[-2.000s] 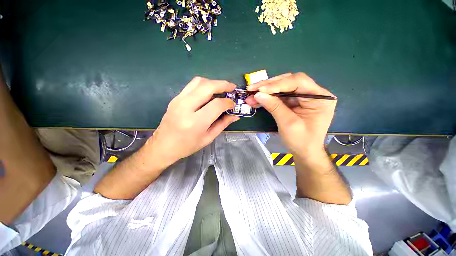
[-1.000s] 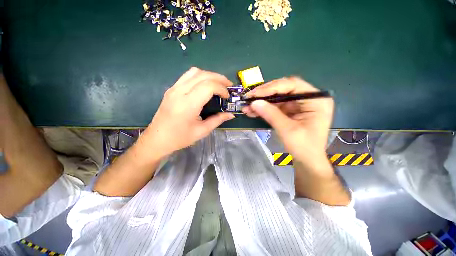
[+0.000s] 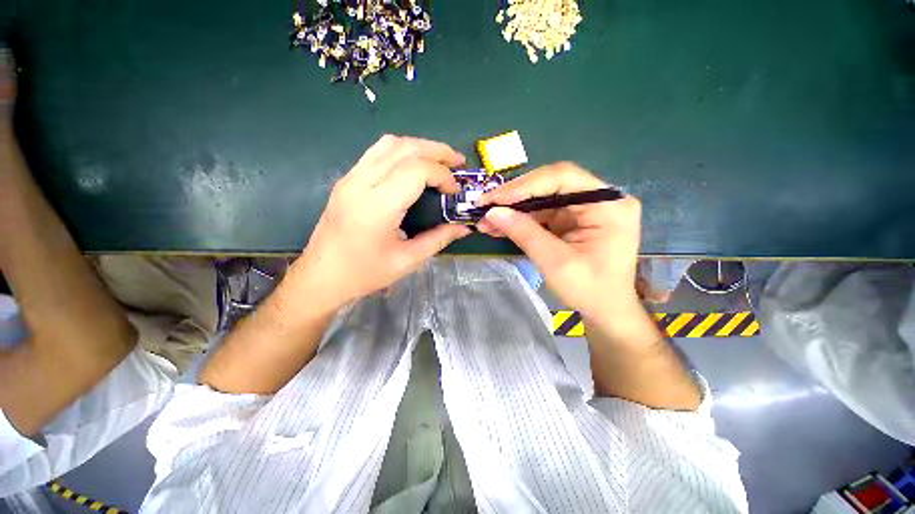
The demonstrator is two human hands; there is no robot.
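Note:
A small device housing with a circuit board (image 3: pixel 468 197) lies near the front edge of the green bench. My left hand (image 3: pixel 386 216) grips its left side, with fingers above and the thumb below. My right hand (image 3: pixel 572 229) holds a slim black pen-like tool (image 3: pixel 577 200) between thumb and fingers, its tip over the housing. The right fingertips hide the housing's right side. A yellow-and-white battery (image 3: pixel 503 152) lies just above the housing at its upper right. Whether wires join the two is too small to tell.
On the green bench (image 3: pixel 752 131), a pile of dark and white wired parts (image 3: pixel 366 38) lies at the back. A smaller cream pile (image 3: pixel 542 24) lies to its right. Another person's arm (image 3: pixel 50 271) reaches over the left side. A grey-white sleeve (image 3: pixel 843 321) shows at right.
The battery has shifted a little left and up from beside my right fingers. My left fingers have opened wider around the housing. My right hand and tool have moved left. The neighbour's arm has reached forward.

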